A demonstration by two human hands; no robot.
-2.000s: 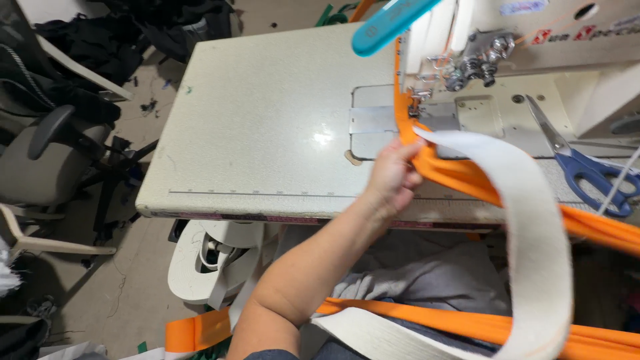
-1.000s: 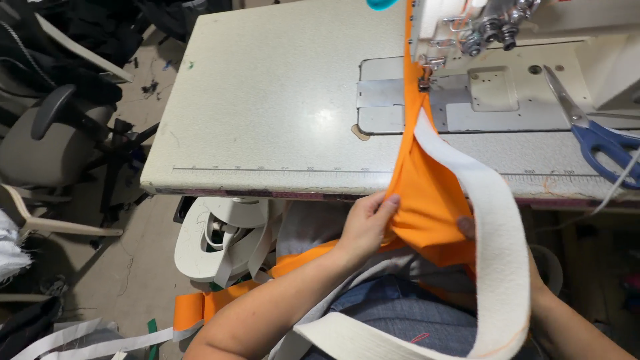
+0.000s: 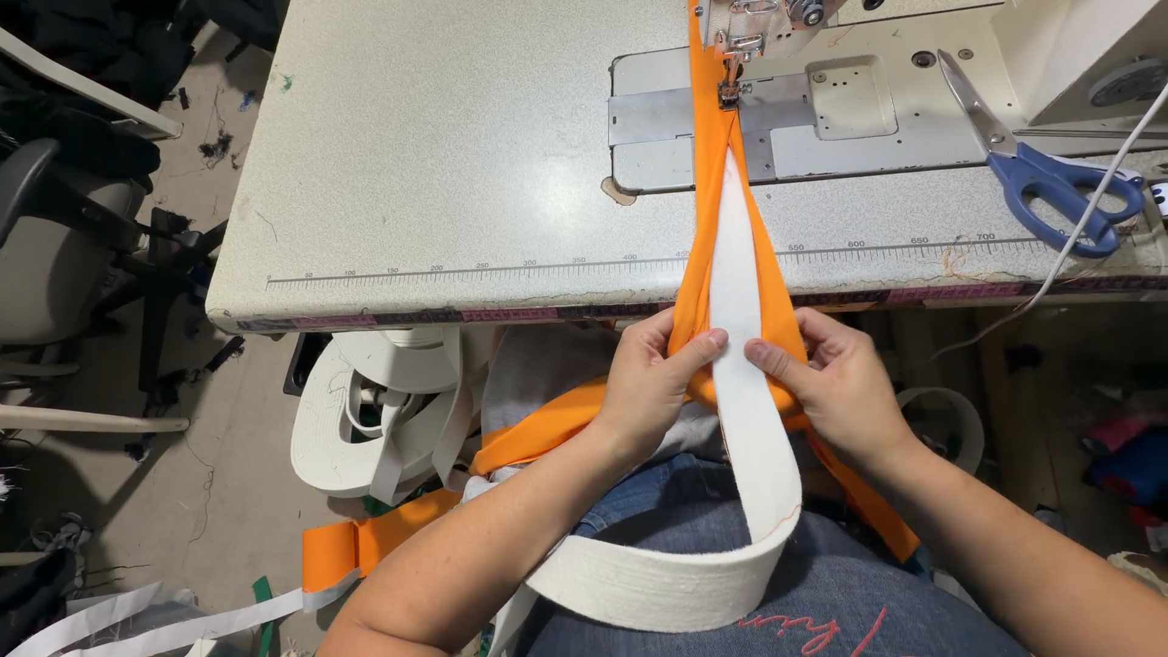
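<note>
White elastic band lies lengthwise between two edges of orange fabric, both running up to the presser foot of a sewing machine. My left hand pinches the fabric and the band's left edge, thumb on top. On the other side my right hand grips the fabric, its thumb at the band's right edge. Below the hands the band loops down over the lap and back to the left. More orange fabric hangs under both hands; their hidden fingers are behind it.
Blue-handled scissors lie on the right of the machine table, by a white cord. Beneath the table's front edge is a large roll of white band. An office chair stands at the left, with scraps on the floor.
The right hand, out of view two seconds ago, now holds the fabric opposite the left. The white band, earlier off to the right of the fabric, now lies between the fabric's edges. The view has moved closer.
</note>
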